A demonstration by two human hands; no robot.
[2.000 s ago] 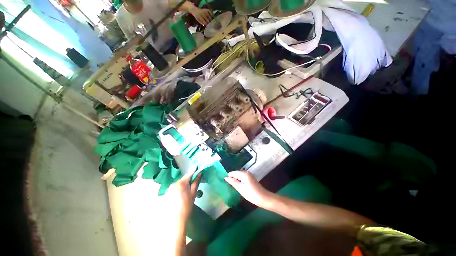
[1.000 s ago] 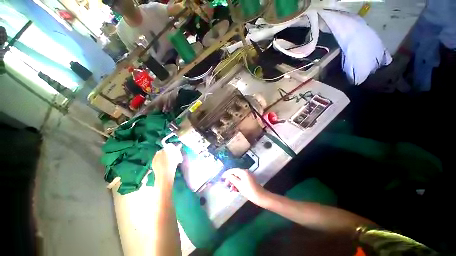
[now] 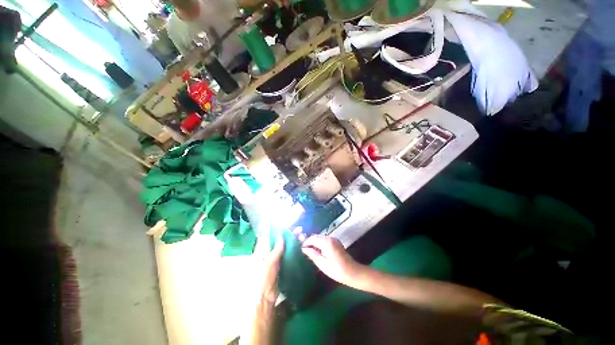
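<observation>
A green fabric strip (image 3: 294, 269) lies between my hands in front of the overlock machine (image 3: 311, 149) and hangs down toward my lap. My left hand (image 3: 271, 261) is at the strip's left edge, its fingers partly lost in glare. My right hand (image 3: 326, 256) is at the strip's right edge, its fingertips closed on something I cannot make out, close to the fabric. The needle area (image 3: 291, 214) is washed out by the lamp. Loose green cut pieces (image 3: 195, 192) lie heaped left of the machine.
A parts tray (image 3: 427, 147) and a red item (image 3: 371, 151) are on the table's right. A dark narrow tape (image 3: 381, 183) crosses the machine's right side. Behind are thread cones (image 3: 257, 47), a red bottle (image 3: 198, 91), white fabric (image 3: 491, 64) and a person (image 3: 202, 27).
My left hand went left to the heap, where it was one second ago, and is now back near the needle area beside green fabric. My right hand stays near the machine's front.
</observation>
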